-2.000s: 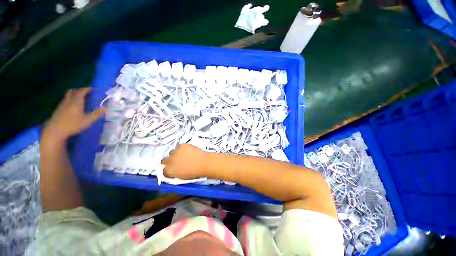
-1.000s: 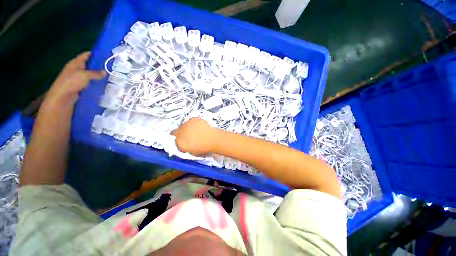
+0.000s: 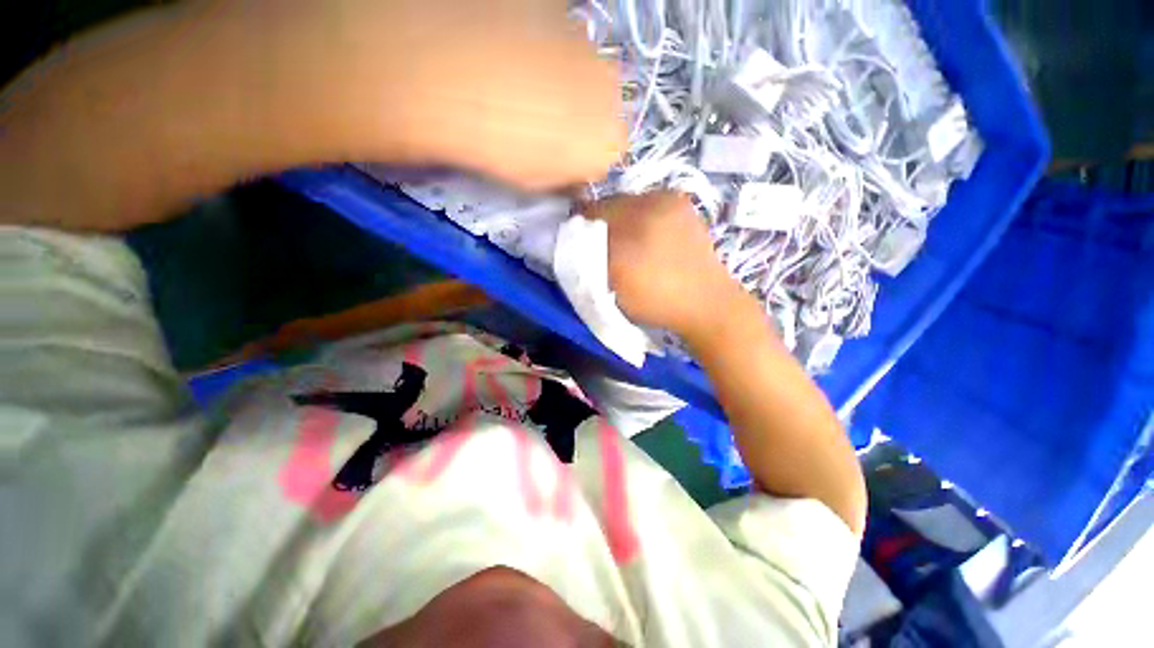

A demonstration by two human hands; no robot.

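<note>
A blue crate (image 3: 1006,139) stands tilted across the top of the view, cut off by the upper edge. It holds white power adapters (image 3: 738,153) and heaped white cords (image 3: 829,234), with a row of adapters along the near wall. My right hand (image 3: 661,260) is closed on a crumpled white cloth (image 3: 590,285) at the near wall. My left hand (image 3: 551,120) is blurred and large, reaching over the crate close beside my right hand. Its fingers are not clear, so I cannot tell whether it holds anything.
Another blue crate with ribbed walls (image 3: 1031,361) stands at the right. Dark and white items (image 3: 930,563) lie below it at the lower right. A brown edge (image 3: 367,314) runs between the crate and my shirt at the left.
My left hand has left the crate's left side and moved right, beside my right hand. The view is closer and the crate sits higher in it. The cloth shows more.
</note>
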